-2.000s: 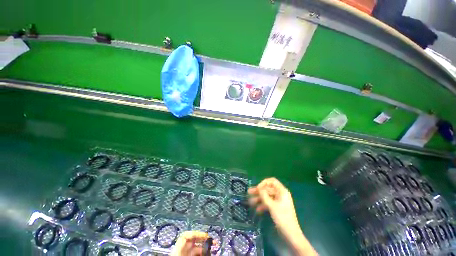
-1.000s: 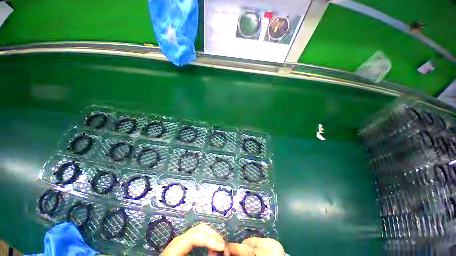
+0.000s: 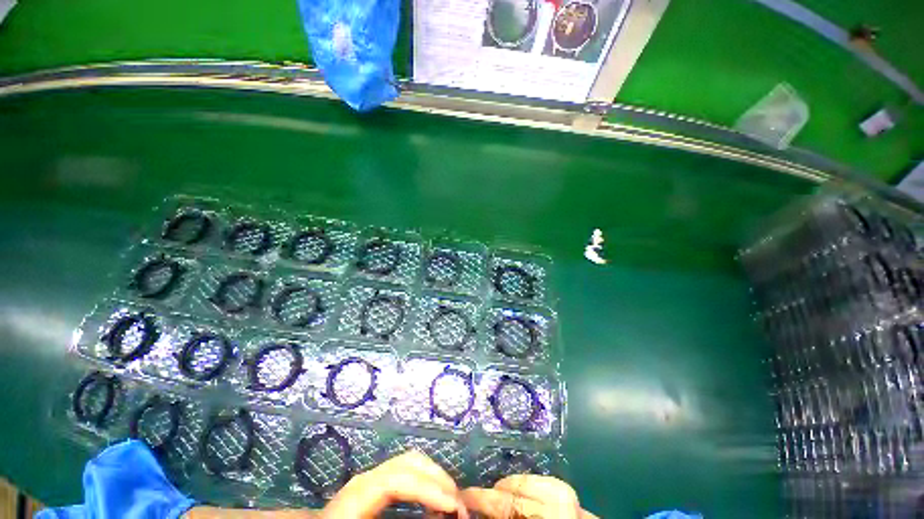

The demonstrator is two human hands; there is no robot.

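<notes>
My left hand (image 3: 400,487) and my right hand (image 3: 527,497) meet fingertip to fingertip at the bottom edge, over the tray's near side. A dark part, likely a black ring part (image 3: 410,513), shows under my left fingers; most of it is hidden or cut off. Both hands seem to pinch it. The clear blister tray (image 3: 552,329) lies flat, with rows of square pockets holding black rings (image 3: 352,381). My hands partly cover its nearest row.
Small white scraps (image 3: 596,246) lie on the green bench (image 3: 648,335) right of the tray. Stacked clear trays (image 3: 831,355) with black rings stand at right. A blue cover (image 3: 355,51) and an instruction sheet (image 3: 496,66) hang on the back panel. My blue left sleeve (image 3: 132,482) shows lower left.
My hands came together at the bottom edge from being apart two seconds ago. Since the last frame they have hardly moved. The white scraps now appear further left, closer to the tray. The view has tilted down.
</notes>
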